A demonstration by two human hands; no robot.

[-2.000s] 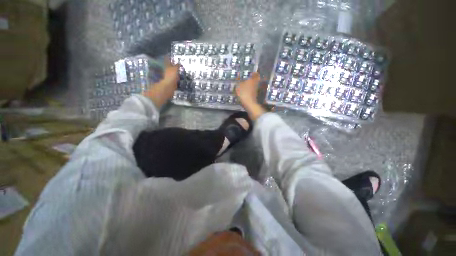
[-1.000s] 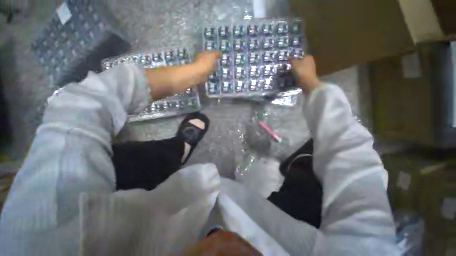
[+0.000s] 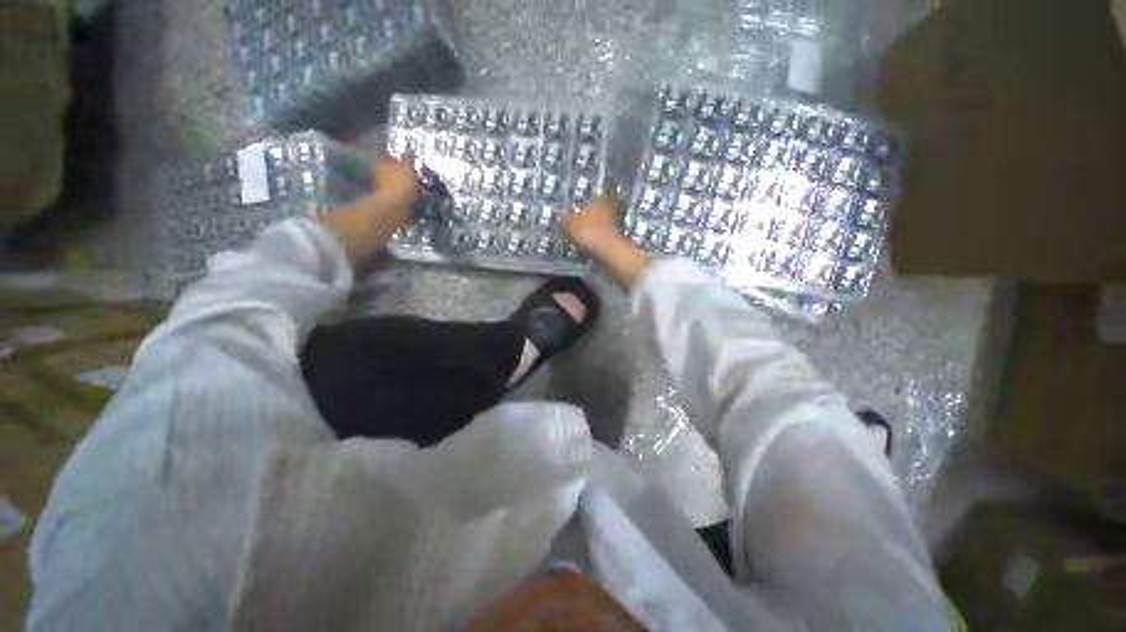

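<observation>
A clear blister tray (image 3: 500, 154) with rows of shiny metallic parts lies in front of me, atop what looks like a stack. My left hand (image 3: 393, 188) is at its left edge, thumb over the rim. My right hand (image 3: 595, 225) is at its lower right edge. Both hands hold the tray; the fingers below the rim are hidden. A second filled tray (image 3: 753, 185) lies to the right, glaring strongly.
A thick grey tray stack (image 3: 346, 56) stands at the back left. A wrapped stack (image 3: 204, 204) with a white label (image 3: 253, 173) lies left. Cardboard cartons (image 3: 1019, 148) stand right. Crinkled plastic wrap (image 3: 673, 438) and my sandals (image 3: 550, 319) are on the floor.
One second ago both hands held a tray over the right pile. Now they have moved left to the middle tray, and the right tray lies released. The view has shifted too.
</observation>
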